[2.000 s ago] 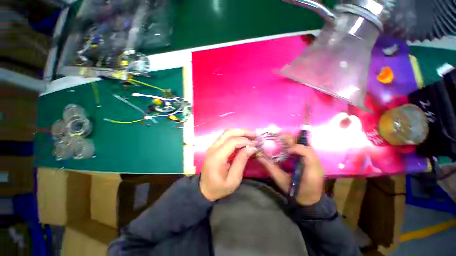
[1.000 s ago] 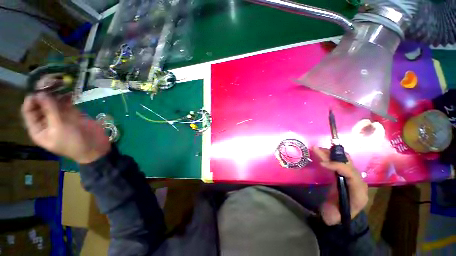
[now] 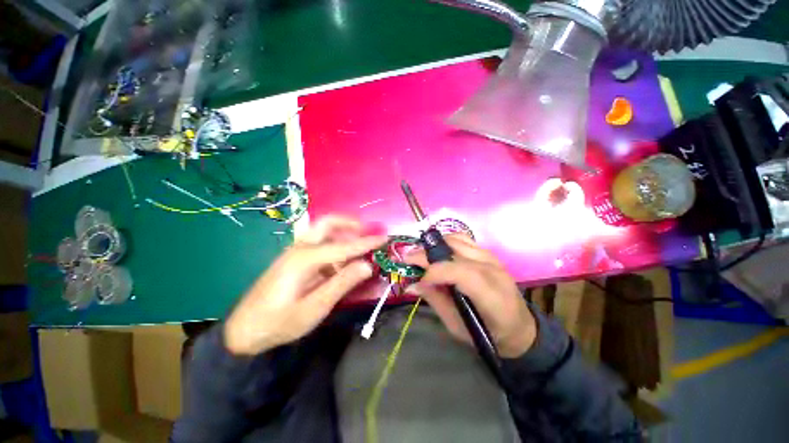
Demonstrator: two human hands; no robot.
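Note:
My left hand (image 3: 307, 281) grips the left side of a green ring circuit board (image 3: 399, 271) near the mat's front edge. A white lead with a connector (image 3: 368, 329) and a yellow lead (image 3: 395, 350) hang from the board towards me. My right hand (image 3: 478, 292) holds the black soldering iron (image 3: 467, 316), its tip pointing up and away over the pink sheet. Its fingers also reach the board's right side; whether they grip it is partly hidden. A silvery stator ring (image 3: 453, 228) lies on the pink sheet just behind my right hand, partly covered.
A clear extractor hood (image 3: 541, 99) hangs over the pink sheet (image 3: 363, 138). A tip cleaner tin (image 3: 654, 188) and black box (image 3: 722, 160) stand right. Wired boards (image 3: 281, 202) and clear-silvery rings (image 3: 97, 251) lie left. A parts bag (image 3: 164, 60) is upper left.
My left hand has come back from the far left with the green wired board. My right hand has moved left to the board, still with the iron. The stator ring is now partly behind the right hand.

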